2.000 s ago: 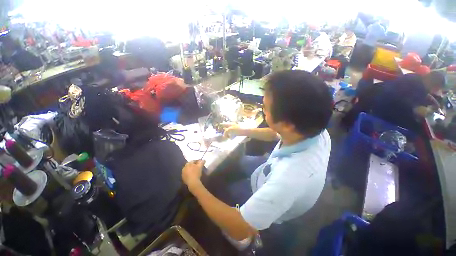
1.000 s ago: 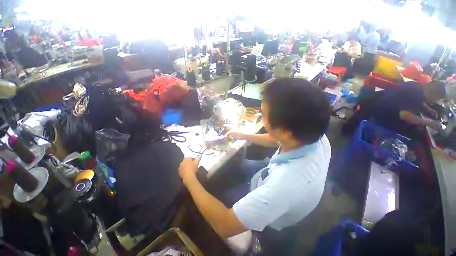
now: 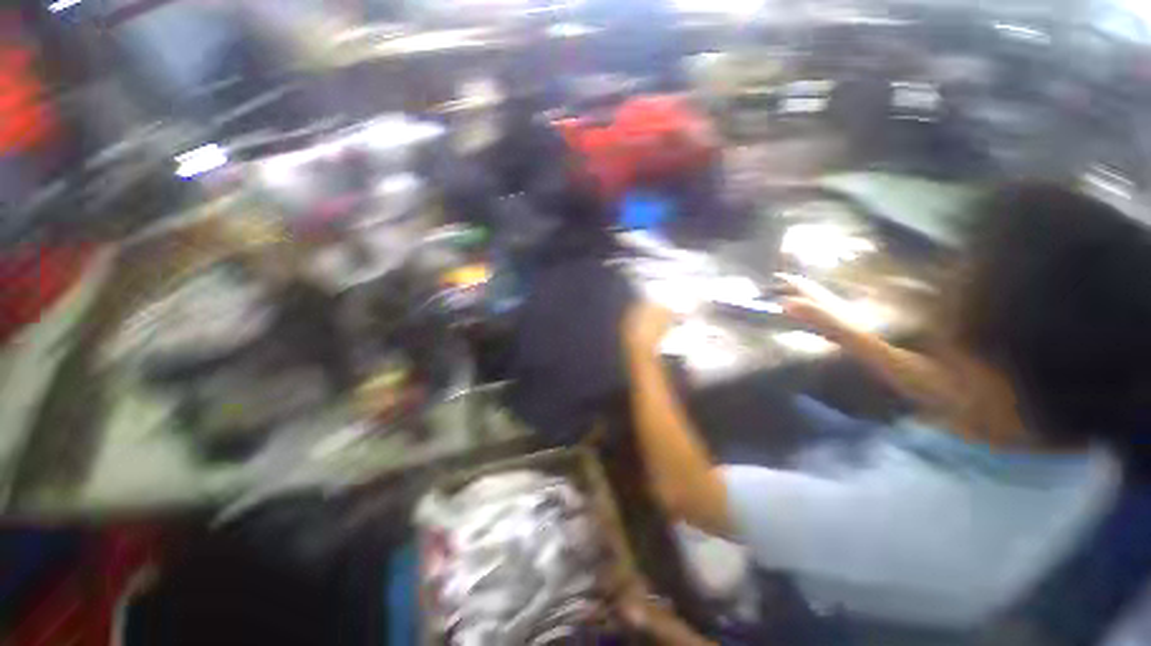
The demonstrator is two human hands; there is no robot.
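The view is strongly blurred. A shallow basket with a tan rim [image 3: 603, 505] is at the bottom centre, close in front of me. A crumpled heap of white and grey small pieces [image 3: 511, 555] with a few reddish bits lies in it. A skin-coloured blur, apparently my right hand [image 3: 650, 616], is at the basket's right rim, cut off by the bottom edge. Its fingers cannot be made out. My left hand is not in view.
A person in a light blue shirt [image 3: 896, 517] sits at right, both hands over the bright white tabletop [image 3: 694, 284]. Dark fabric [image 3: 568, 334] lies between us. A red-orange bundle [image 3: 650, 139] and blue piece [image 3: 644, 211] are behind. Blurred machine parts stand at left.
My view has swung left and down, so the neighbour and table appear further right. More of the basket and its heap shows, and a blurred hand has appeared at its right rim.
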